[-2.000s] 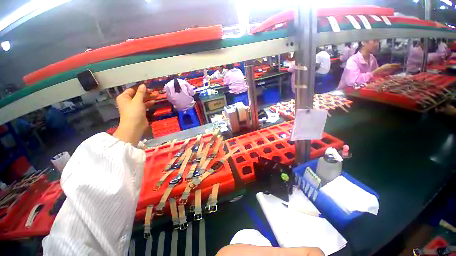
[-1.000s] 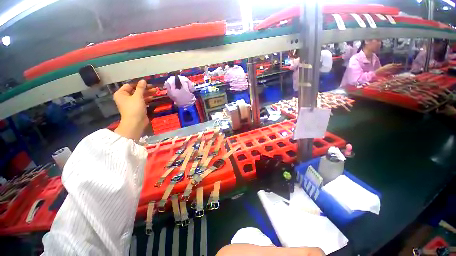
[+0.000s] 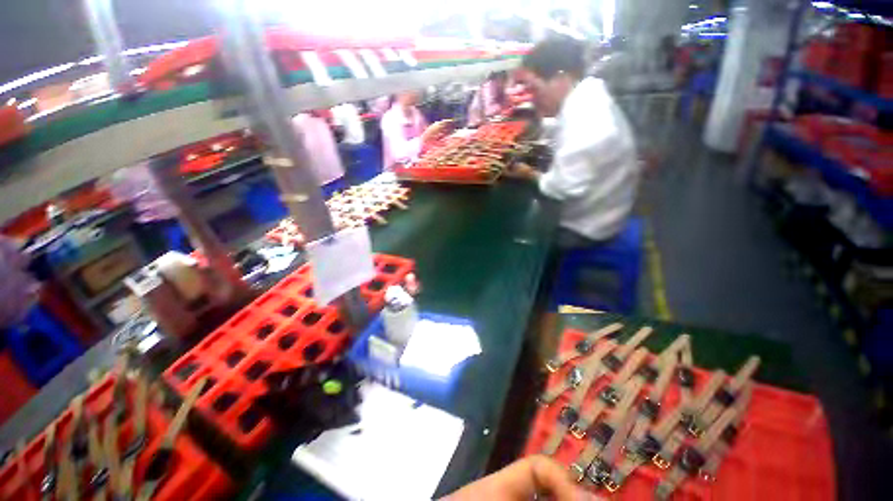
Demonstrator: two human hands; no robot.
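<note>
My right hand (image 3: pixel 519 479) shows at the bottom edge, blurred and cut off, beside the near left part of a red tray (image 3: pixel 783 445). I cannot tell whether it holds anything. On this tray lie many wristwatches (image 3: pixel 646 411) with beige-grey straps, dark round cases and small metal buckles, in slanting rows. My left hand is out of the picture. More strapped watches (image 3: pixel 122 440) lie on another red tray at the lower left.
An empty-pocketed red tray (image 3: pixel 264 342) lies beyond white papers (image 3: pixel 392 450). A blue bin (image 3: pixel 416 377) holds a pale bottle (image 3: pixel 399 318) and white paper. A metal post (image 3: pixel 284 147) rises behind. A person in white (image 3: pixel 592 157) sits farther along the green bench (image 3: pixel 470 254).
The view has swung right and the frame is blurred. My left hand has left the picture. The right-hand tray of watches, previously only a corner, now shows largely, with my right hand beside it.
</note>
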